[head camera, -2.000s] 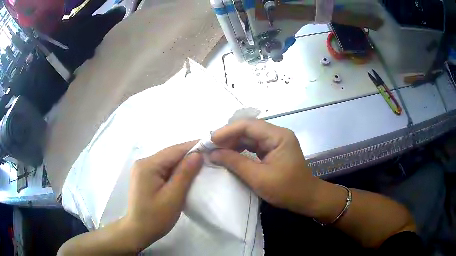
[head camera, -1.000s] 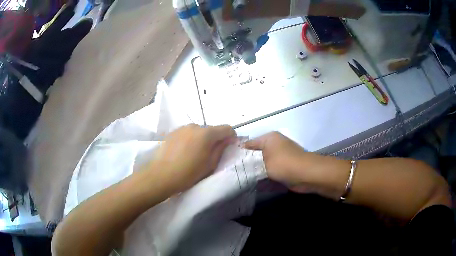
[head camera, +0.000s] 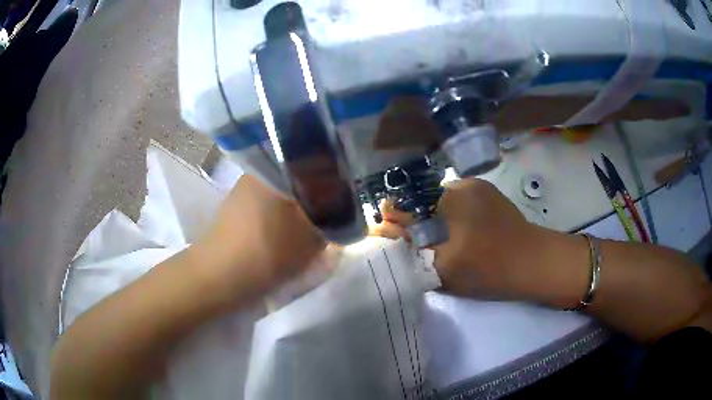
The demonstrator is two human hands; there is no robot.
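Note:
The white panel (head camera: 312,344), with thin dark printed lines, hangs from the needle area (head camera: 379,223) over the table's front edge. My left hand (head camera: 254,230) lies on it left of the needle; its fingertips are hidden behind the machine head's shiny lever part. My right hand (head camera: 480,238) is right of the needle and holds the panel's edge, its fingertips by the presser foot in the lamp glare. The sewing machine head (head camera: 406,47), white with a blue stripe, covers the upper view.
Brown fabric (head camera: 101,133) spreads at the left. Thread snips (head camera: 622,199) lie at the right, with a bobbin (head camera: 533,185) nearer the needle. A ruler tape (head camera: 531,363) runs along the front table edge. Part of a red ring (head camera: 546,131) shows under the arm.
The view has moved close to the machine head. Both hands have carried the white panel's edge from in front of the table up to the needle area.

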